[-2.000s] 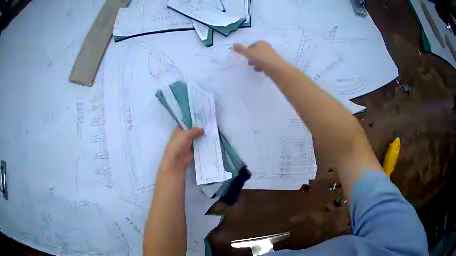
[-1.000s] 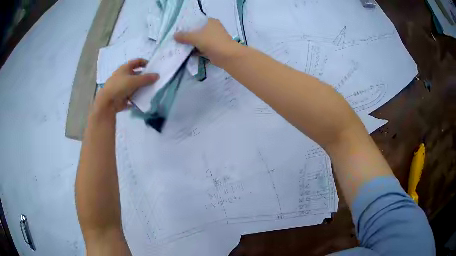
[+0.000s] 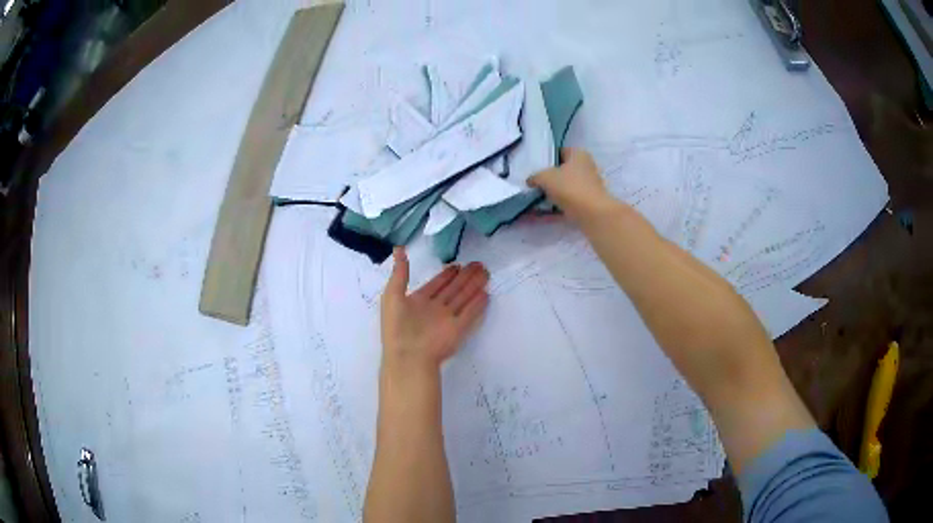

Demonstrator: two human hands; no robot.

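Note:
Cut pieces, white paper on top and teal and dark cloth beneath, lie fanned in a loose pile on the white printed paper marker. My left hand is palm up with its fingers apart, just below the pile, and holds nothing. My right hand has its thumb and fingers closed on the right edge of a white-topped cut piece at the pile's right side. Its fingertips are partly hidden.
A grey-beige flat bar lies on the marker left of the pile. A silver metal weight is at the upper right, a silver clip at the lower left. A yellow cutter lies on the brown table at the right.
The bundle that both hands held is now on the pile. My left hand has let go and turned palm up. My right hand has moved right to the pile's edge.

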